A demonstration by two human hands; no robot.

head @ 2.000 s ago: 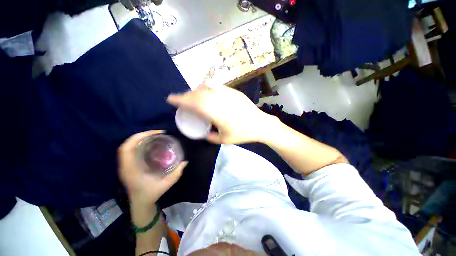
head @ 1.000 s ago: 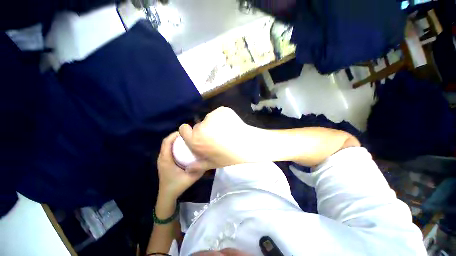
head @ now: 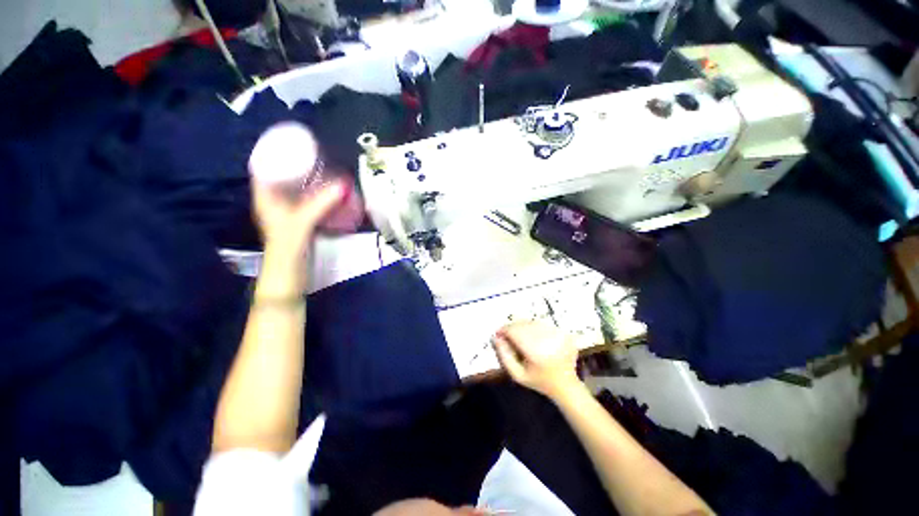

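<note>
My left hand [head: 287, 207] is closed around the drinking bottle [head: 283, 156], holding it out left of the sewing machine head; the bottle is blurred, with a pale lid on top and pink near its base. My right hand [head: 539, 355] rests by the table's front edge, fingers curled; whether it holds anything cannot be told. The cream-white JUKI sewing machine [head: 615, 141] stands ahead. A navy garment piece [head: 378, 338] lies over the table edge between my arms.
A large navy heap [head: 101, 272] lies at left. A navy pile [head: 761, 287] sits right of the machine. A smartphone [head: 595, 242] leans under the machine arm, and thread snips [head: 502, 222] lie on the bed. More dark cloth lies behind the machine.
The view has lifted to show the machine. My left hand has carried the bottle forward and left, with the lid now on it. My right hand has left the bottle and moved to the table edge.
</note>
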